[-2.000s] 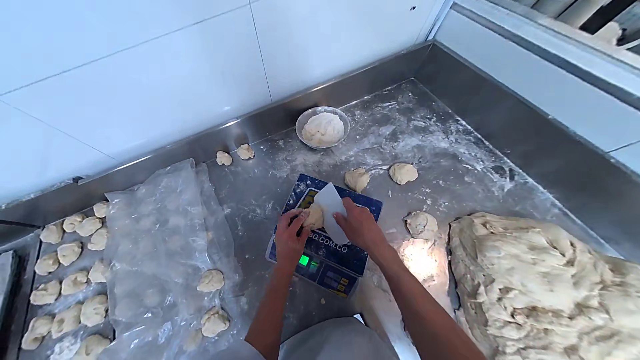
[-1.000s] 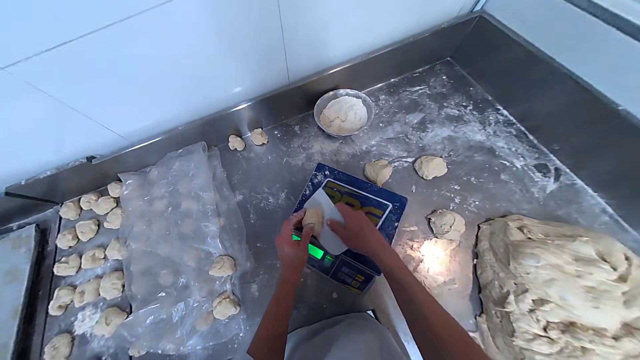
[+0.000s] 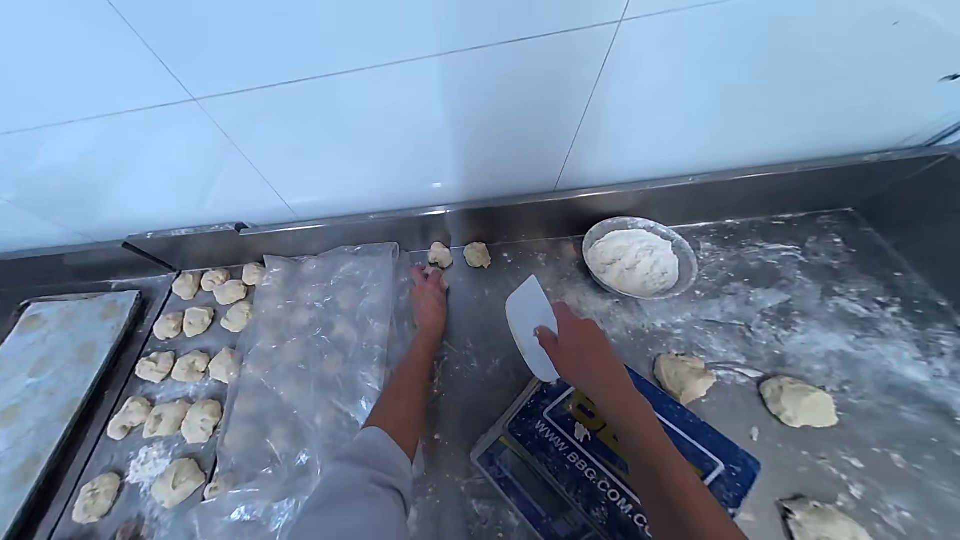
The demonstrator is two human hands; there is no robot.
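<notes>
My left hand (image 3: pixel 430 300) reaches toward the back of the steel worktop, its fingers over a bit of dough, mostly hidden, just in front of a small dough piece (image 3: pixel 439 255). Another small dough piece (image 3: pixel 477 255) lies to the right of that one. In my right hand (image 3: pixel 585 352) is a white plastic dough scraper (image 3: pixel 529 328), held above the top edge of a blue digital scale (image 3: pixel 547 450). My right forearm covers part of the scale. A metal bowl of flour (image 3: pixel 634 259) stands behind and to the right of my right hand.
Clear plastic sheeting (image 3: pixel 307 360) covers many dough pieces on the left. Rows of uncovered dough pieces (image 3: pixel 191 366) lie beside it, then a tray (image 3: pixel 67 352) at the far left. Several dough lumps (image 3: pixel 799 402) sit on the floured right side. A raised steel edge (image 3: pixel 517 217) runs along the wall.
My left hand has left the scale and moved to the back left, near the two small dough pieces. My right hand has lifted the scraper off the scale's middle. The view has swung left.
</notes>
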